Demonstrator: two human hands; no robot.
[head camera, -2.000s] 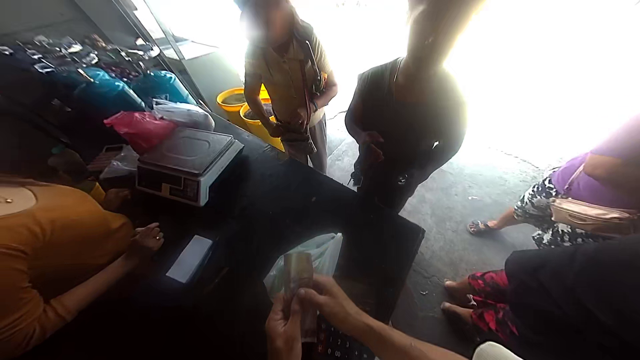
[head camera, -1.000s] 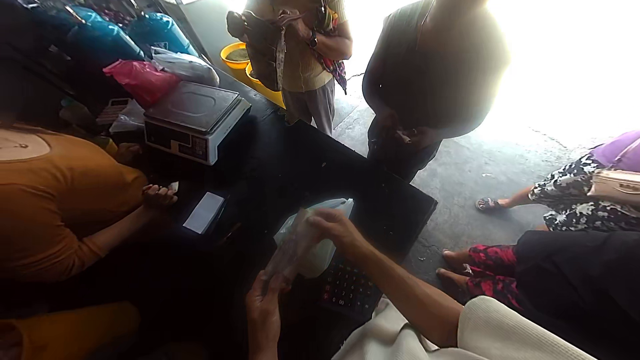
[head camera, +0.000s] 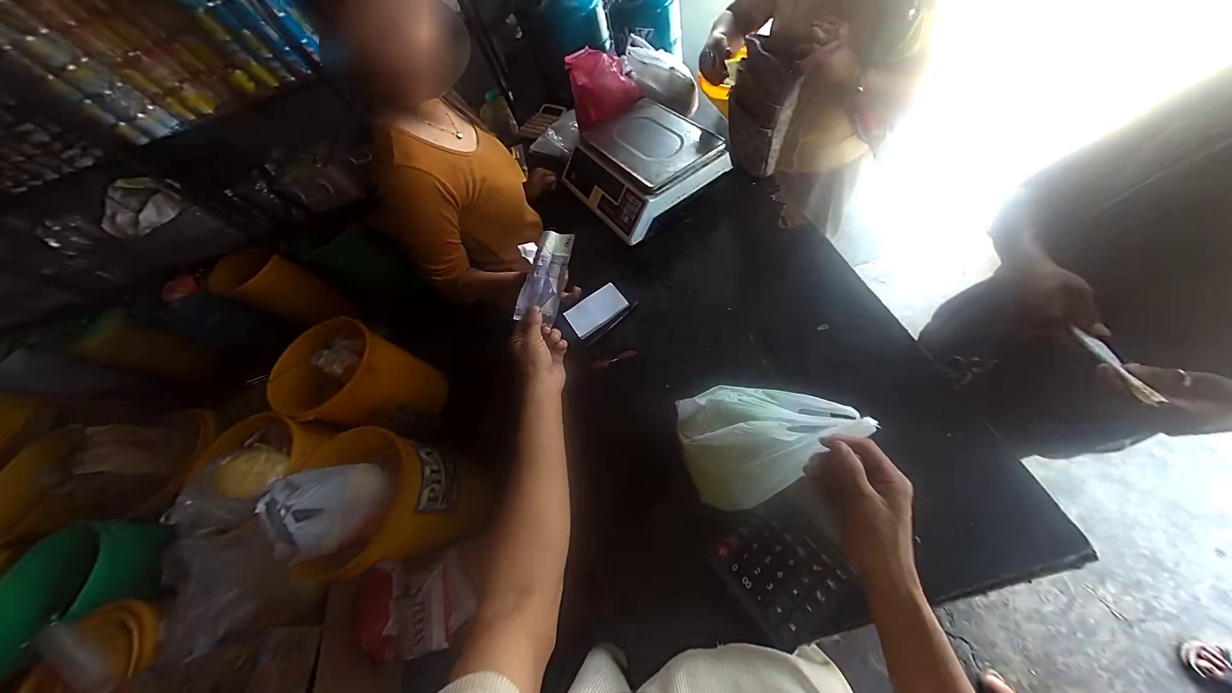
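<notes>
My left hand (head camera: 539, 351) is stretched out over the dark counter and pinches a banknote (head camera: 546, 277) by its lower end, close to a person in an orange top. My right hand (head camera: 866, 481) grips the gathered neck of a pale green, filled plastic bag (head camera: 746, 448) that lies on the counter. Just below the bag is a black desk calculator (head camera: 784, 577), partly hidden by my right hand. A white notepad or phone-like flat object (head camera: 597, 310) lies right of the banknote; which of these it is, I cannot tell.
A weighing scale (head camera: 654, 144) stands at the counter's far end, with a red plastic bag (head camera: 601, 85) behind it. Yellow buckets (head camera: 318, 371) holding bagged goods crowd the left. Two people stand beyond the black counter (head camera: 1001, 510); one on the right holds what looks like paper money.
The view has swung left. My hands, together before, are now apart: the left has moved out toward the person in orange with the banknote, the right has hold of the bag's neck.
</notes>
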